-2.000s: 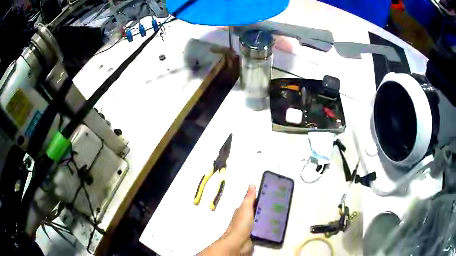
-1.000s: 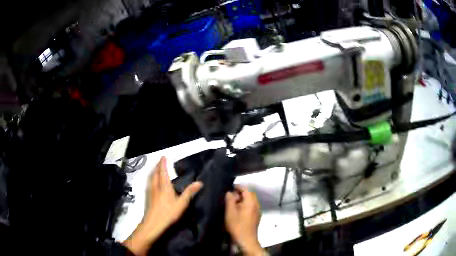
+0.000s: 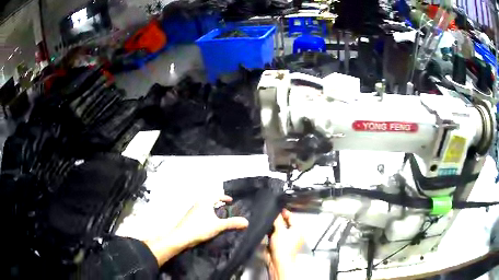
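A black cloth piece (image 3: 243, 199) lies on the white table under the needle end of the sewing machine (image 3: 377, 123). My left hand (image 3: 205, 224) lies on the cloth's left side, fingers spread, pressing or holding it. My right hand (image 3: 284, 240) is at the cloth's right edge, just in front of the needle, fingers bent around the edge. Black binding tape (image 3: 383, 197) runs from the right through a bright green clip (image 3: 441, 205) to the needle. The presser foot is small and blurred.
A pile of black panels (image 3: 93, 191) stands on the table at the left. Heaped black pieces (image 3: 208, 117) lie behind the table. A blue plastic bin (image 3: 238, 49) and an orange item (image 3: 146, 38) are farther back. A pale card (image 3: 143, 145) stands by the pile.
The view has swung from the side table with the phone back to the machine. My right hand has left the phone and is at the cloth. Over the last second, both hands stay at the cloth.
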